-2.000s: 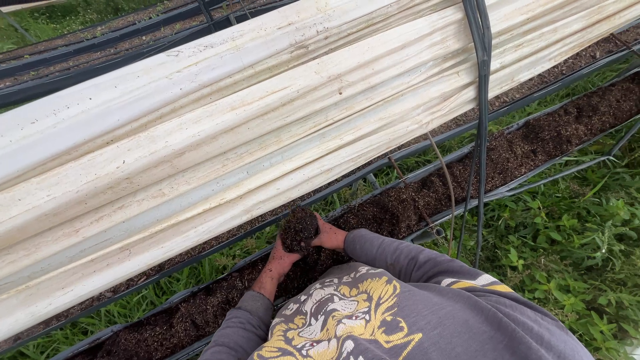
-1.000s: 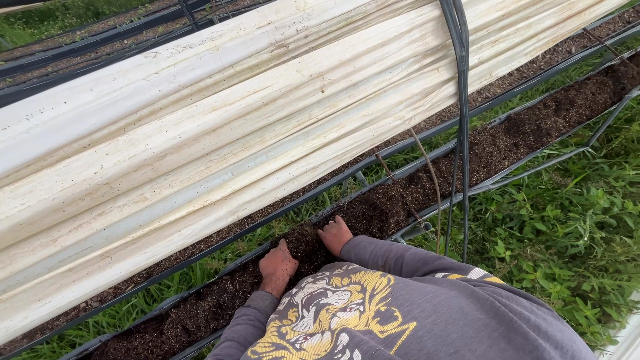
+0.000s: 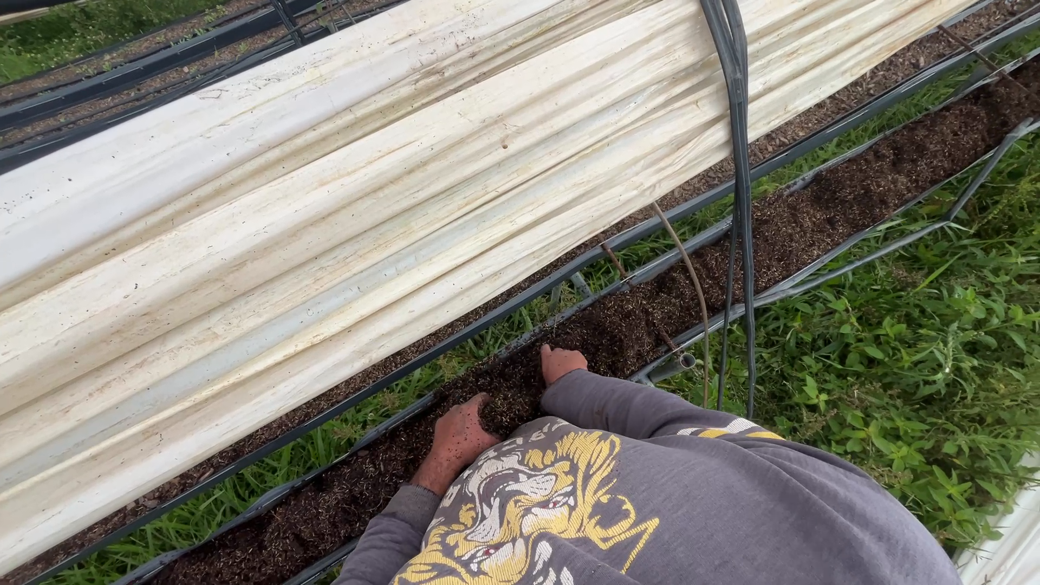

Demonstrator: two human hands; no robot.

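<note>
A long trough lined with dark plastic holds dark brown growing substrate (image 3: 626, 321) and runs diagonally across the head view. At its lower middle, my left hand (image 3: 461, 432) reaches into the substrate, thumb outward, its fingertips hidden. My right hand (image 3: 562, 362) is at the trough a little farther up and to the right, fingers bent and partly buried or hidden. Loose substrate lies between the two hands. Whether either hand grips any of it cannot be told.
Gathered whitish plastic sheeting (image 3: 341, 219) lies beyond the trough. Dark straps (image 3: 739, 195) hang across it on the right, near a thin bent rod (image 3: 691, 268) and a metal pipe end (image 3: 686, 361). Green weeds (image 3: 910, 349) grow along the near side.
Two seconds ago both hands held a clump of substrate above the trough; it is no longer held up. Since one second ago my left hand has turned, with its thumb now outward.
</note>
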